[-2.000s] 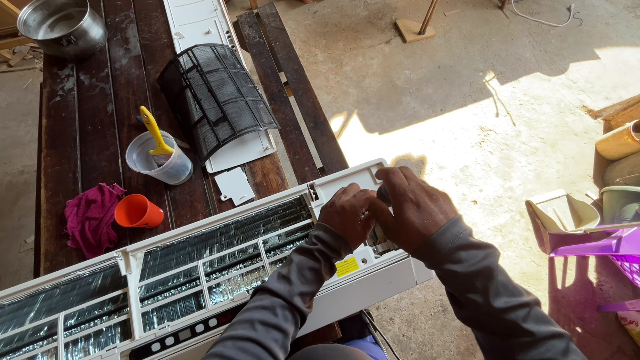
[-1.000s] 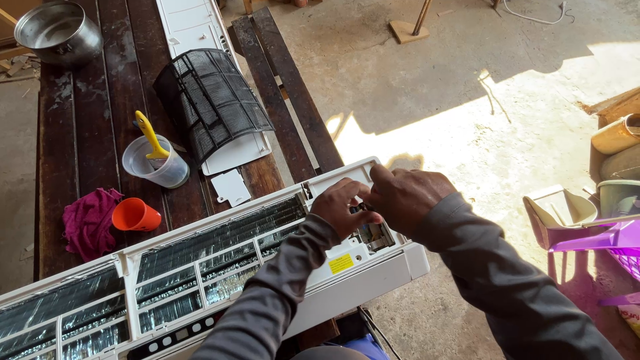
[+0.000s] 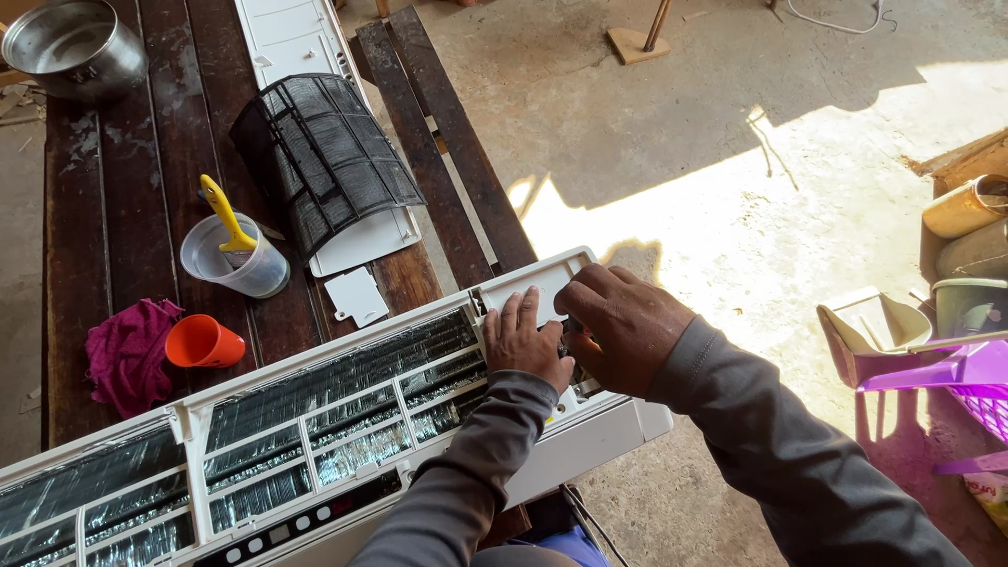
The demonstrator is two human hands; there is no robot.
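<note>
The indoor unit of a split air conditioner (image 3: 346, 425) lies across the table's near edge, its finned coil and white grille frame exposed. At its right end, my left hand (image 3: 524, 339) rests on the white casing with fingers spread. Just right of it, my right hand (image 3: 626, 327) is curled around a small dark and red object, probably a tool handle, mostly hidden by the fingers. Beyond the unit, a black mesh air filter (image 3: 327, 157) lies on a long white panel (image 3: 291, 35). A small white cover plate (image 3: 357, 297) is between that panel and the unit.
On the dark slatted wooden table (image 3: 126, 228) stand a metal pot (image 3: 75, 51), a plastic tub (image 3: 236, 260) holding a yellow-handled brush (image 3: 224, 213), and an orange cup (image 3: 205, 341) beside a magenta cloth (image 3: 134, 354). A dustpan (image 3: 870, 323) and purple plastic chair (image 3: 961, 370) are at right.
My left hand has moved from fingers pinched close to my right hand to lying spread on the casing. My right hand stays over the unit's right end.
</note>
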